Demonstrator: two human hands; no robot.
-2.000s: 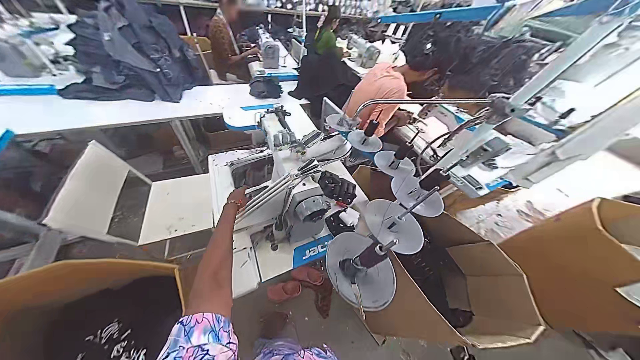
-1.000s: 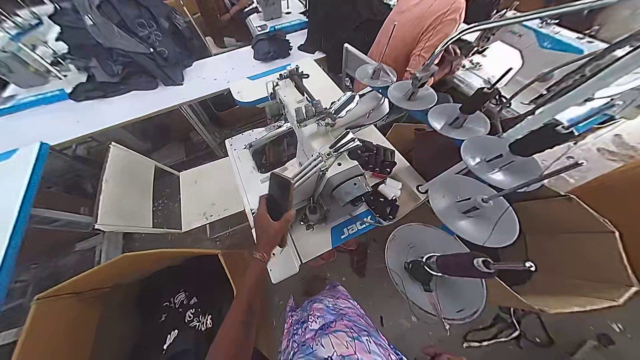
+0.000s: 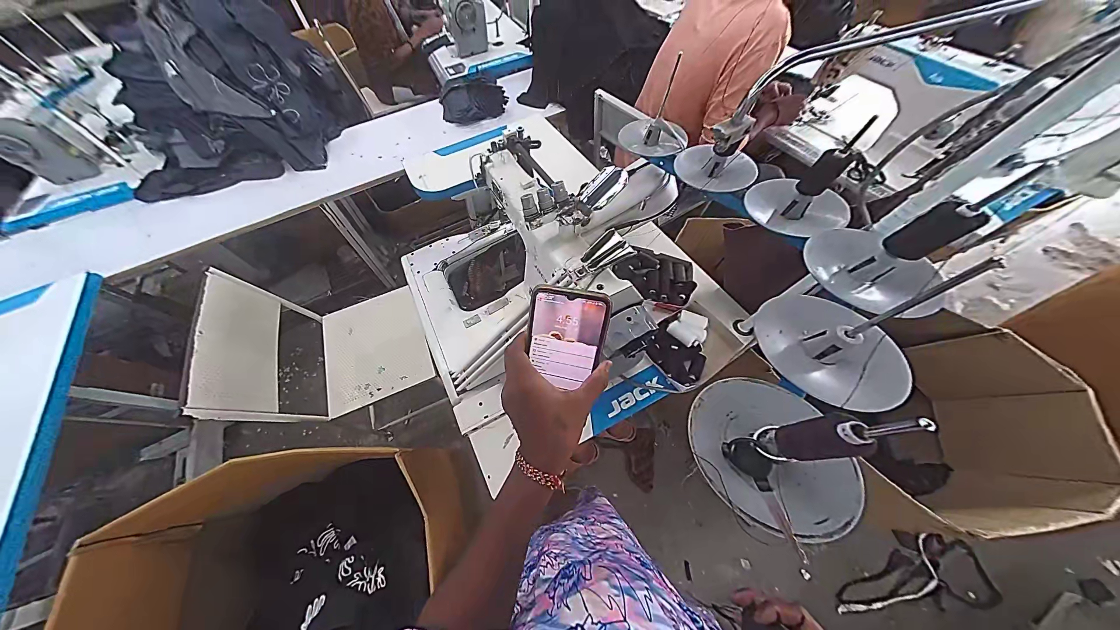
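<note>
My left hand holds a smartphone upright with its lit screen facing me; a beaded bracelet is on the wrist. The phone is above the front part of a white industrial sewing machine, covering some of its metal rods. What looks like my right hand shows only partly at the bottom edge, low beside the patterned garment; its grip is hidden. To the right of the machine, a thread stand carries several round plates, and a dark thread cone lies tilted on the nearest plate.
An open cardboard box with dark cloth is at lower left, another box at right. Dark garments lie on the long white table. A person in an orange top sits beyond the thread stand. Dark straps lie on the floor.
My left hand was at the machine's left side two seconds ago, then held the phone with its screen dark. The screen is now lit and turned toward me. The view has moved closer to the machine.
</note>
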